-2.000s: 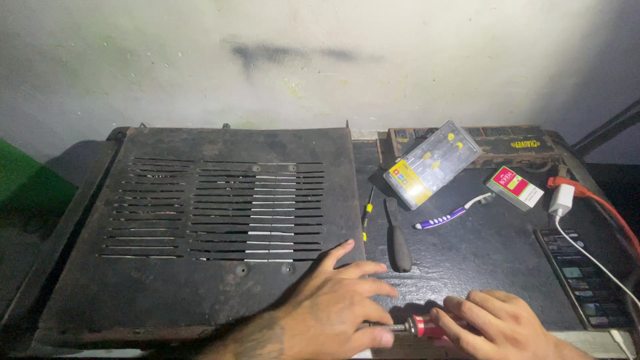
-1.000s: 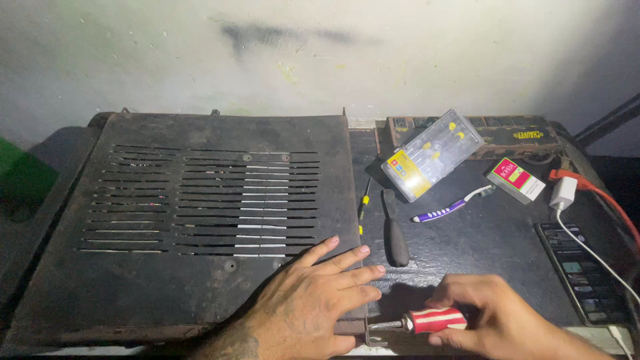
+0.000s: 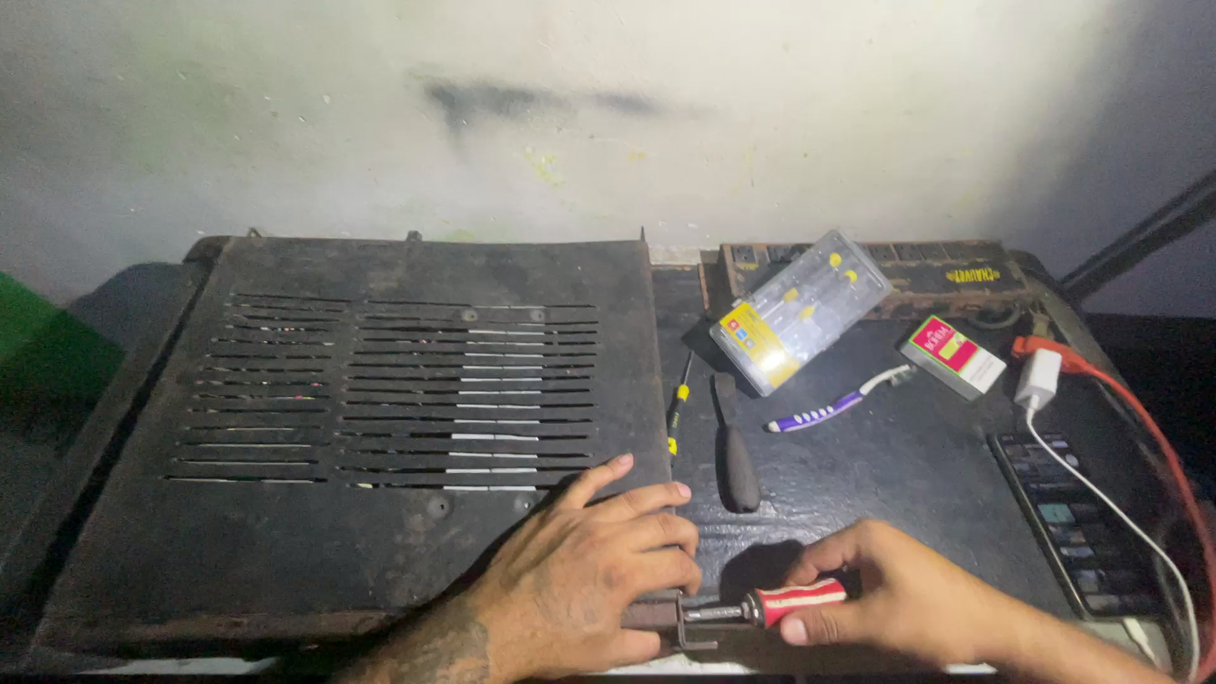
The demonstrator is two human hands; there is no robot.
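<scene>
My left hand (image 3: 594,565) lies with spread fingers on the near right corner of a black slotted metal cover (image 3: 570,266). In my right hand (image 3: 879,598) is a screwdriver with a red and white handle (image 3: 798,600). Its shaft points left, and the tip meets a small metal bracket (image 3: 686,622) at the cover's near right edge; the exact contact is hidden. Right of the cover lie a thin black and yellow screwdriver (image 3: 678,408), a dark-handled flat tool (image 3: 736,465) and a purple and white toothbrush (image 3: 826,414).
Farther back are a clear plastic tool case (image 3: 807,309), a worn power strip box (image 3: 917,309) and a small red and white carton (image 3: 953,356). A white charger (image 3: 1037,378), an orange cable (image 3: 1154,432) and a dark phone (image 3: 1083,532) lie at the right. A wall (image 3: 608,133) stands behind.
My right hand has changed its hold on the red and white screwdriver, with the fingers now farther back on the handle than two seconds ago. My left hand stays on the cover's corner.
</scene>
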